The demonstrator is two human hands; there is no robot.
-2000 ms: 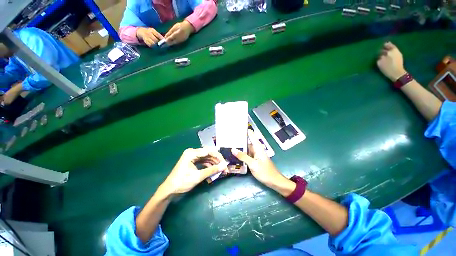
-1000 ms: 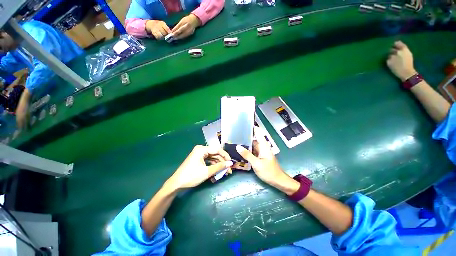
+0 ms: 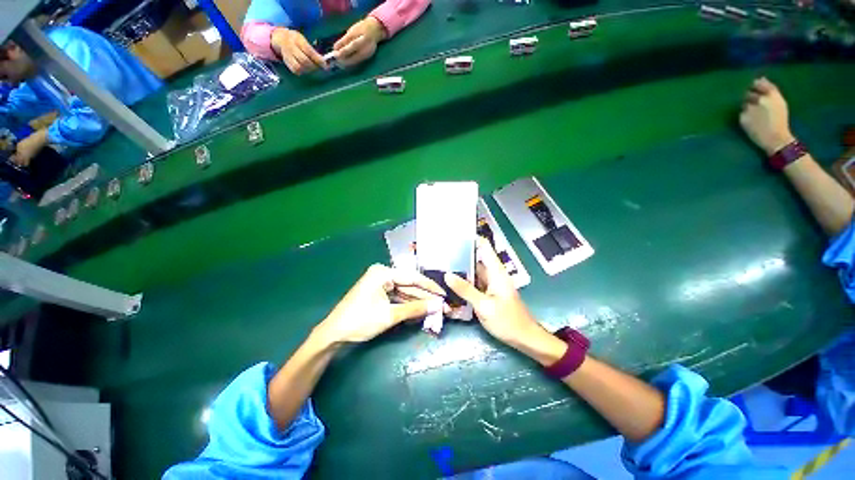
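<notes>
A display module [image 3: 447, 225] with a bright white-silver back stands out above my hands. My right hand [image 3: 497, 298] grips its lower right edge, the thumb on a dark patch [image 3: 452, 279] near the lower end. My left hand [image 3: 380, 305] is at the lower left corner, fingertips pinched on a small pale piece [image 3: 433, 321]; its exact shape is hard to tell. Behind the held module, two more modules are partly covered, one at the left [image 3: 401, 246] and one at the right [image 3: 503, 253]. A further module [image 3: 544, 225] lies back up to the right, with a black and orange flex cable.
Small metal parts [image 3: 458, 65] sit spaced along the green belt [image 3: 356, 159]. A clear plastic bag [image 3: 220, 94] lies across it. A person's hands [image 3: 328, 52] work at the far side. Another person's arm [image 3: 797, 159] rests at the right. A grey metal bar [image 3: 75, 292] juts in at the left.
The bench items and the belt parts appear shifted right in the view. The pale piece at my left fingertips now hangs lower and more upright. My right hand keeps its hold on the module.
</notes>
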